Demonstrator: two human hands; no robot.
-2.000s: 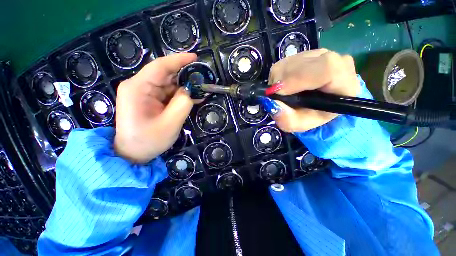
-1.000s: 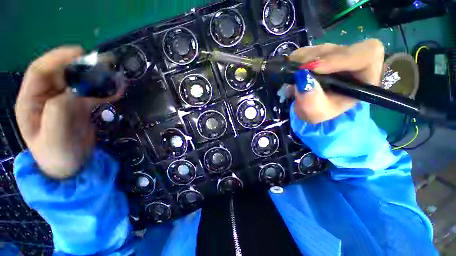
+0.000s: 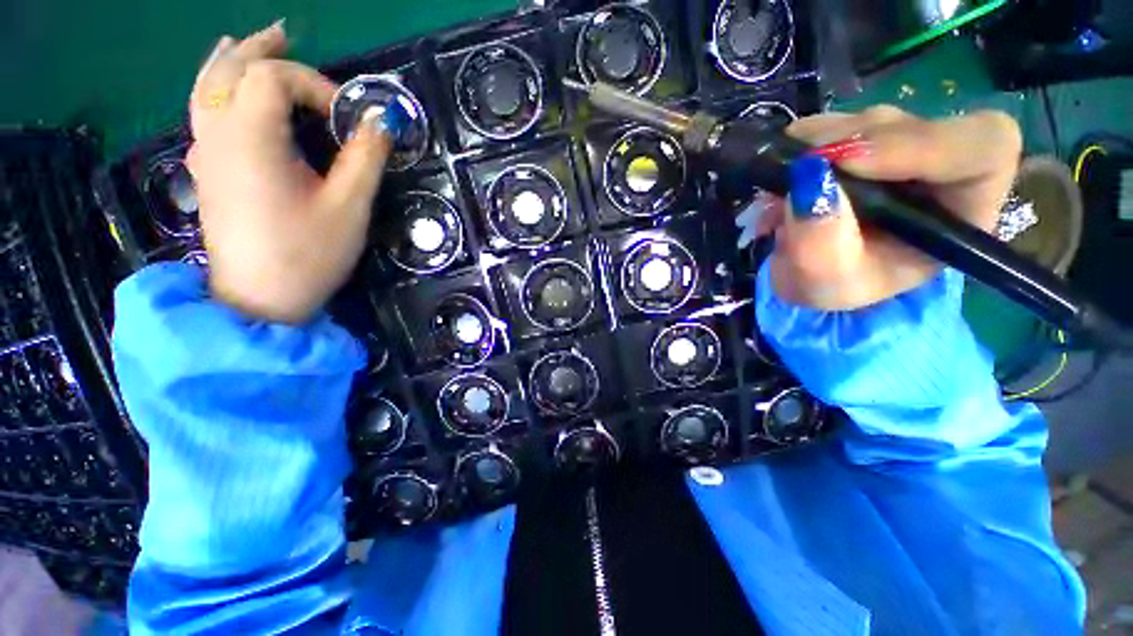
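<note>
My left hand (image 3: 280,186) pinches a round speaker unit (image 3: 380,114) between thumb and fingers at the upper left of the black blister tray (image 3: 410,304). Whether the unit still touches its pocket cannot be told. My right hand (image 3: 870,199) holds the soldering iron (image 3: 957,242) by its black handle. The iron's metal tip points up and left over the tray's upper middle, apart from the unit in my left hand. The tray's pockets hold several round units, some with pale centres.
More black blister trays (image 3: 50,410) lie at the far left. A tan-brown cup (image 3: 1056,211) with silvery bits is right of my right hand. A black box (image 3: 1110,186) with a yellow-green wire is at the right edge. The green bench top (image 3: 124,62) shows at upper left.
Across the frames my left hand moved from the tray's middle to the far left, then back right to its upper left, holding a unit. My right hand moved right and the iron left the unit.
</note>
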